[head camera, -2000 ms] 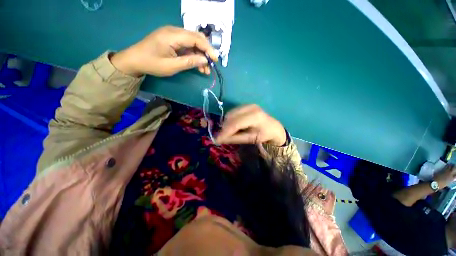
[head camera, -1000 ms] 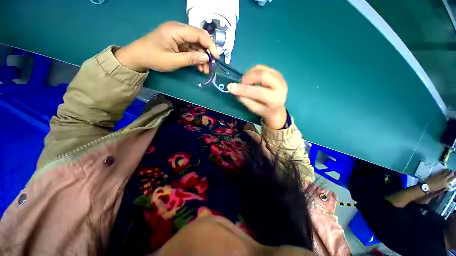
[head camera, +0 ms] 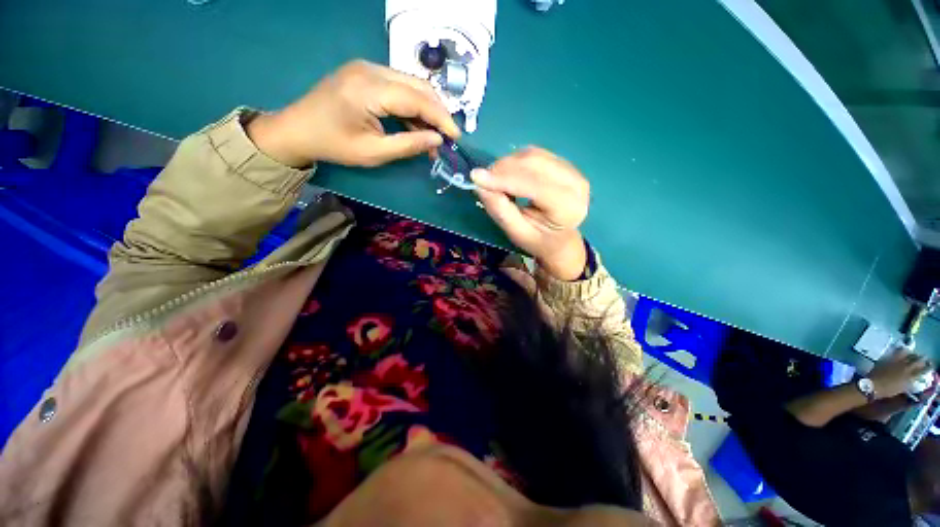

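The white camera housing (head camera: 441, 31) lies on the green bench at top centre, cut off by the top edge, its open end with a dark hole and a silvery round part towards me. My left hand (head camera: 361, 113) pinches the dark wire leads (head camera: 450, 152) just below the housing. My right hand (head camera: 536, 196) pinches a pale thin ring (head camera: 449, 179) and the wires' ends between thumb and finger. The ring lies beside or around the wires; I cannot tell which. The fingertips hide the plugs.
The green bench (head camera: 670, 154) has a curved white edge (head camera: 825, 98) at right. A small white item (head camera: 544, 4) is at the top edge. Another person (head camera: 825, 412) in dark clothes works at far right. A blue bin (head camera: 740, 465) stands on the floor near them.
My right hand has risen from near my clothing to the wires and now pinches there. The ring has moved up close to my left fingertips. The housing shows slightly more.
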